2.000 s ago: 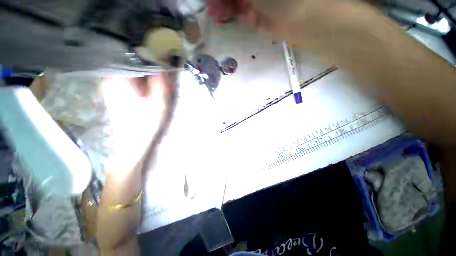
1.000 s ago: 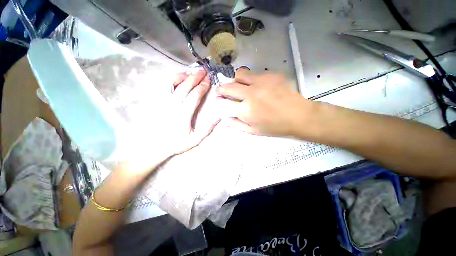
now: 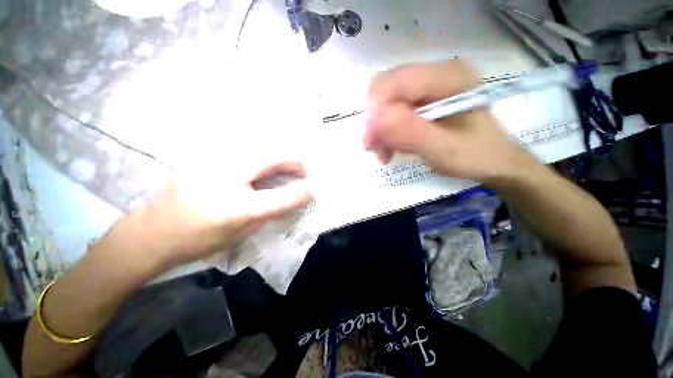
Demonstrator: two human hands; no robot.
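Note:
Pale blotchy fabric [image 3: 70, 122] lies across the left of the table, and a piece hangs over the front edge below my left hand. My left hand [image 3: 229, 207] lies over the fabric near that edge, thumb and fingers curved; glare hides whether it pinches the cloth. My right hand [image 3: 435, 122] is raised, blurred, and holds a white marking pen [image 3: 502, 92] with its purple-blue end pointing right. The pen's other end is by my fingers. Dark metal parts of the foot area [image 3: 317, 31] show at the top.
Shears [image 3: 601, 111] with dark looped handles lie at the right, with a thin pale-handled tool [image 3: 564, 32] beside them. A printed ruler scale [image 3: 546, 135] runs along the table front. A blue bin [image 3: 489, 269] with pale fabric stands below the edge. A bright lamp glare is at top left.
Both hands have left the foot area and come nearer the front edge. The right hand has picked up the pen from the table. The view has shifted, and the machine head is mostly out of it.

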